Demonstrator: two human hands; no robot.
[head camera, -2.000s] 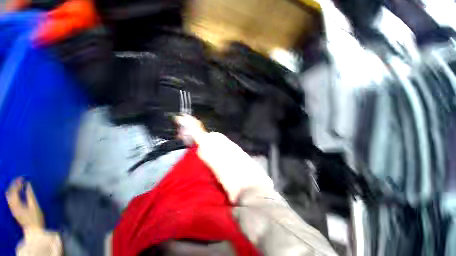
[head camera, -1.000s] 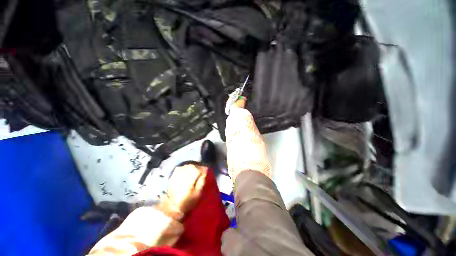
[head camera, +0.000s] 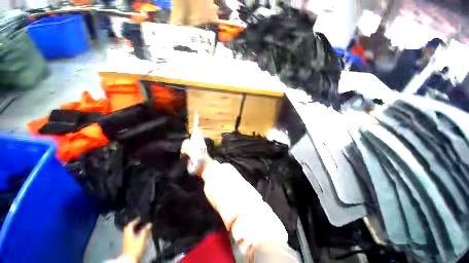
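My right hand (head camera: 196, 156) is stretched forward over the black bag pile and is shut on scissors (head camera: 196, 123), whose pale blades point up and away. A whitish wrap covers part of the grip. My left hand (head camera: 136, 237) is low at the left of centre, blurred, with its fingers apart over the near edge of the pile. No bag is seen held in it. The black bags (head camera: 175, 192) lie in a heap ahead and under both hands.
A blue tub (head camera: 61, 205) stands at the left. Orange fabric (head camera: 85, 141) lies beyond the pile. A yellow-edged wooden table (head camera: 211, 110) stands ahead, with a black heap (head camera: 295, 51) on top. Grey panels (head camera: 334, 180) hang at the right. A red apron (head camera: 213, 250) shows below.
The view has lifted from the bags to the table and room. My left hand has left the red apron and is over the pile's near edge. My right hand still holds the scissors.
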